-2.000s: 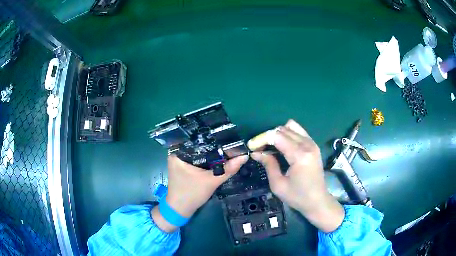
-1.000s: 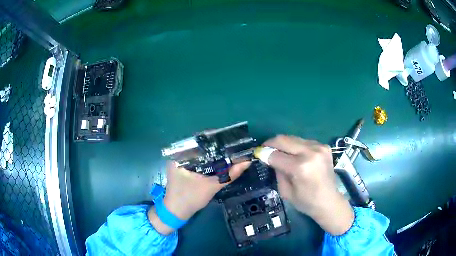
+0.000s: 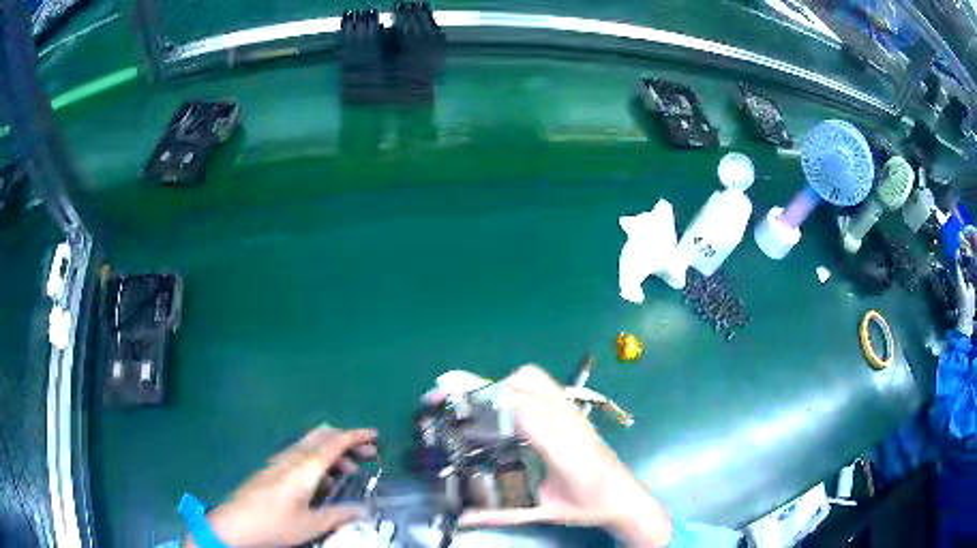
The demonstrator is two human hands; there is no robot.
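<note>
A dark circuit board assembly (image 3: 487,455) with silvery parts is in my right hand (image 3: 573,460), blurred, at the lower middle. My left hand (image 3: 287,487), with a blue wrist band, is left of it; its fingers are curled around or over a small dark part that is too blurred to name. An opened black camera housing (image 3: 139,337) lies at the left with two small white pads in its lower half. The air blow gun (image 3: 600,402) is mostly hidden behind my right hand.
More dark housings (image 3: 193,141) lie farther back. At right are a crumpled white wipe (image 3: 648,252), a white bottle (image 3: 716,230), small black parts (image 3: 716,303), an amber lump (image 3: 629,346), a handheld fan (image 3: 837,163) and a yellow tape roll (image 3: 876,339). A metal frame (image 3: 66,407) stands at left. Another person's blue sleeve (image 3: 953,385) shows far right.
The view has tilted up and turned right. My hands have moved apart, and the board assembly is now in my right hand. The housing that lay below my hands no longer shows clearly.
</note>
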